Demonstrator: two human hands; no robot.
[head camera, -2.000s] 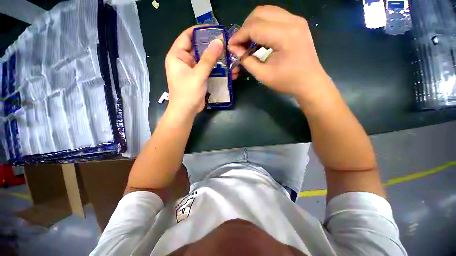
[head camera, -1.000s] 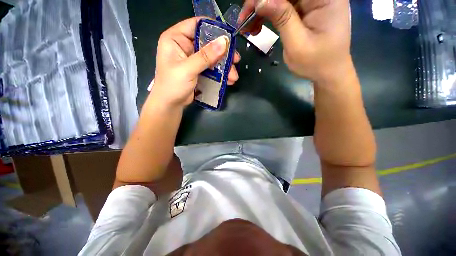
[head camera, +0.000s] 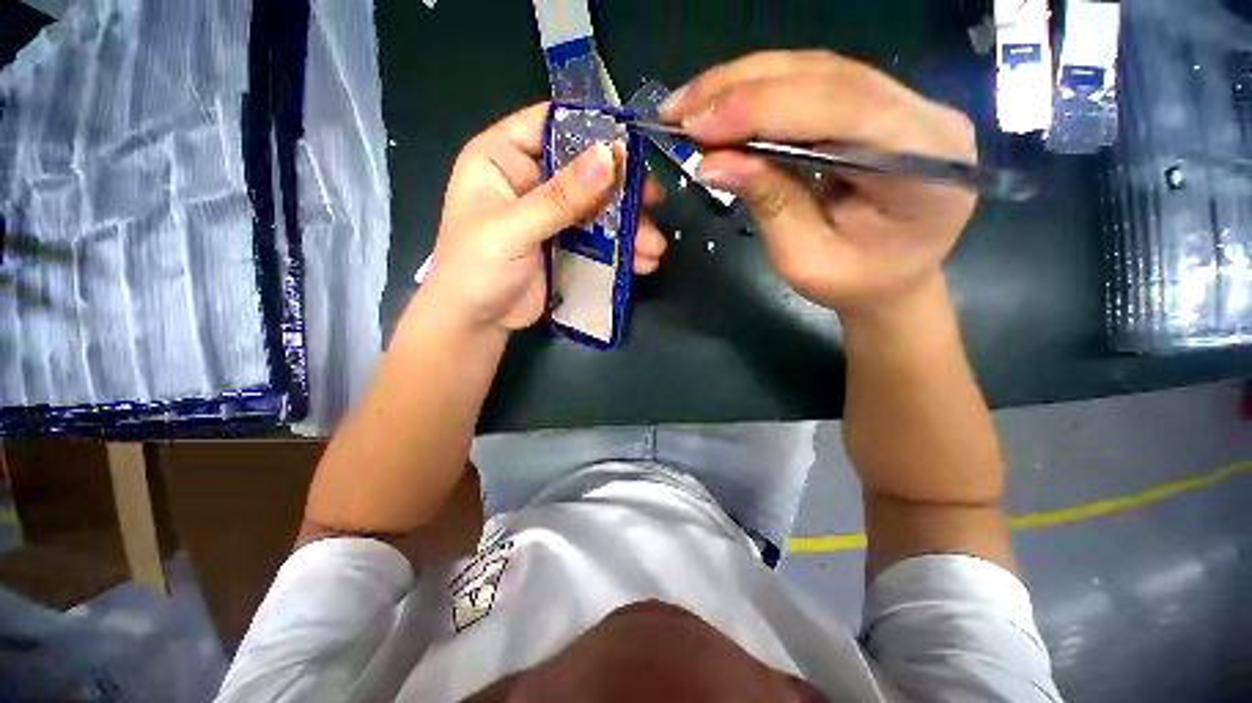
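My left hand (head camera: 501, 220) holds a deep blue housing (head camera: 628, 261) upright, its thumb on the silvery keypad area. A circuit board assembly (head camera: 588, 243) lies inside the housing, with its blue band in the middle and the pale display (head camera: 585, 297) at the lower end. My right hand (head camera: 838, 172) grips dark tweezers (head camera: 865, 158) held nearly level. Their tip is at the upper right corner of the housing; whether it touches is unclear.
Board assemblies lie behind the housing (head camera: 566, 41) and partly under my right fingers (head camera: 665, 113). Two more (head camera: 1023, 62) (head camera: 1085, 83) lie beside the clear right trays (head camera: 1188, 206). Left trays (head camera: 279, 206) carry white ribbed foam (head camera: 137, 234). Tiny bits (head camera: 710, 246) lie on the dark green bench. A cardboard box (head camera: 206, 508) stands below.
My right hand has turned and come back down, so the tweezers now lie nearly level with their tip at the housing's top corner. The housing stands straighter than one second ago.
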